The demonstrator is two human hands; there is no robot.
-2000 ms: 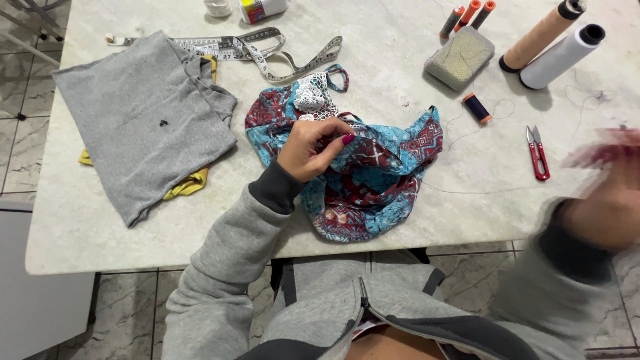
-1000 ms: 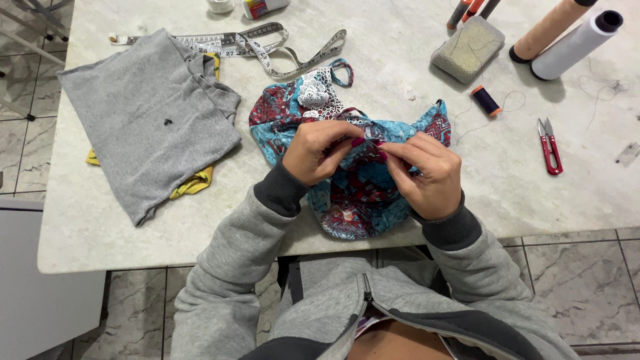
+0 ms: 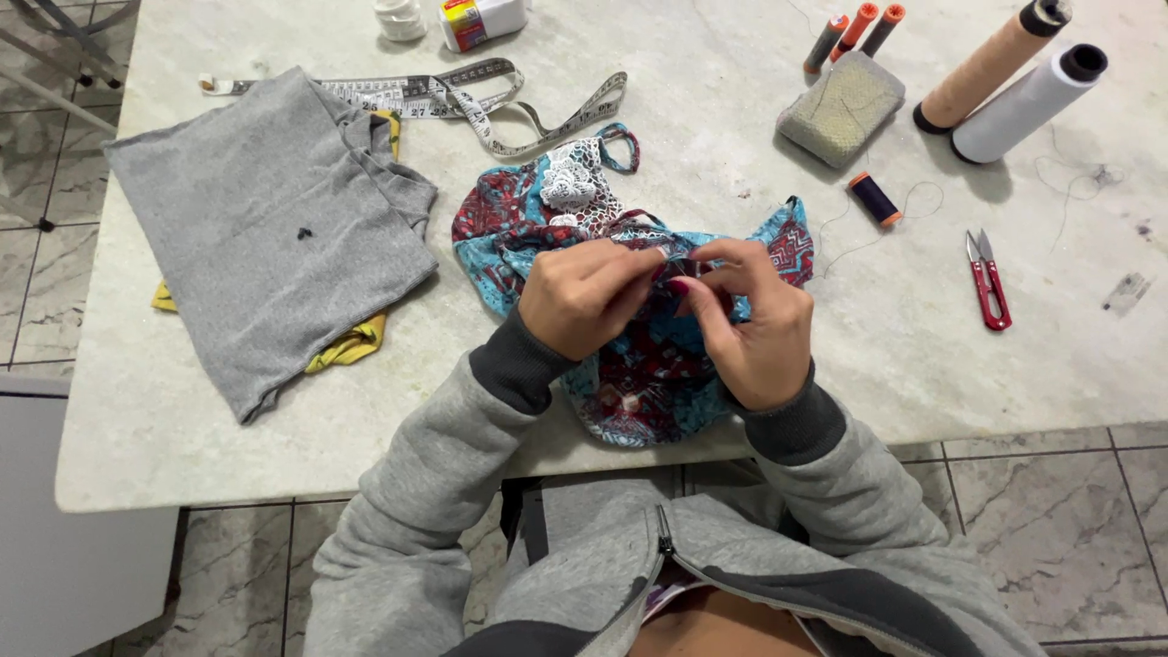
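Observation:
A blue and red patterned garment (image 3: 648,383) with white lace trim (image 3: 573,178) lies bunched on the marble tabletop in front of me. My left hand (image 3: 584,297) pinches its fabric near the middle. Close beside it, my right hand (image 3: 753,319) has thumb and fingertips at the same spot; whether it holds a needle is too small to tell. A small spool of dark thread (image 3: 874,200) lies to the right of the garment, with loose thread around it. Red-handled thread snips (image 3: 989,281) rest farther right.
A folded grey cloth (image 3: 265,228) over yellow fabric (image 3: 351,345) lies at left. Behind are a measuring tape (image 3: 493,114), a white container (image 3: 399,18) and a white labelled item (image 3: 484,20). Back right hold a pincushion-like block (image 3: 841,108), small spools (image 3: 856,32) and two thread cones (image 3: 1029,105).
My right hand, blurred at the far right two seconds ago, has come left to the garment and meets my left hand there. My left hand has stayed on the fabric.

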